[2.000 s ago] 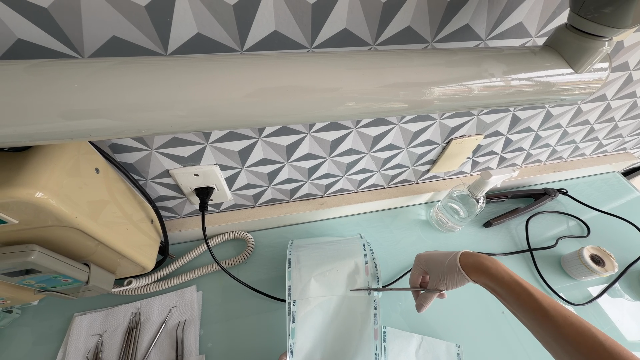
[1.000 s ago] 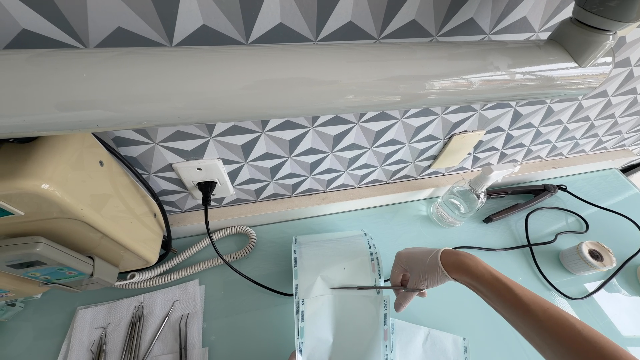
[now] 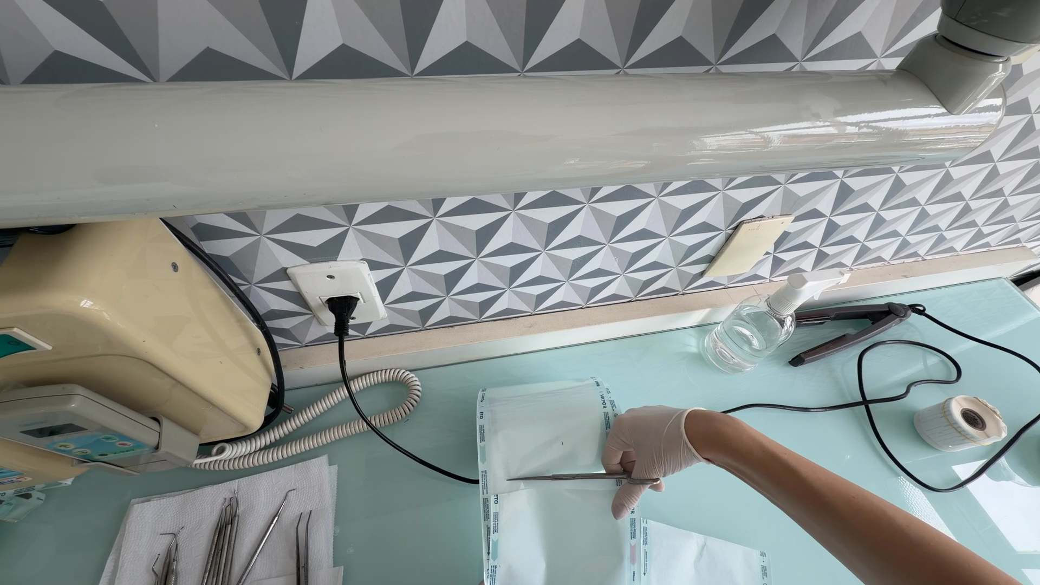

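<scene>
My right hand (image 3: 650, 455), in a pale latex glove, comes in from the lower right and holds metal scissors (image 3: 565, 477). The blades lie across a wide strip of sterilization pouch material (image 3: 552, 431), pointing left; whether they are parted is hard to tell. The strip curves up at its far end and has printed edges. Beside it, at lower right, lies another piece of pouch material (image 3: 703, 556). My left hand is out of view, apart from what may be a fingertip at the bottom edge.
Dental instruments (image 3: 219, 540) lie on paper towels (image 3: 321, 504) at lower left, near a beige device (image 3: 122, 325) with a coiled cord (image 3: 398, 378). Behind my hand stand a clear spray bottle (image 3: 743, 337) and a hair straightener (image 3: 853, 329). A paper roll (image 3: 959, 422) is at right; a thick tube (image 3: 487, 138) crosses above.
The far part of the strip looks flatter and shorter above the scissors than before. My right hand remains at its right edge, holding the scissors.
</scene>
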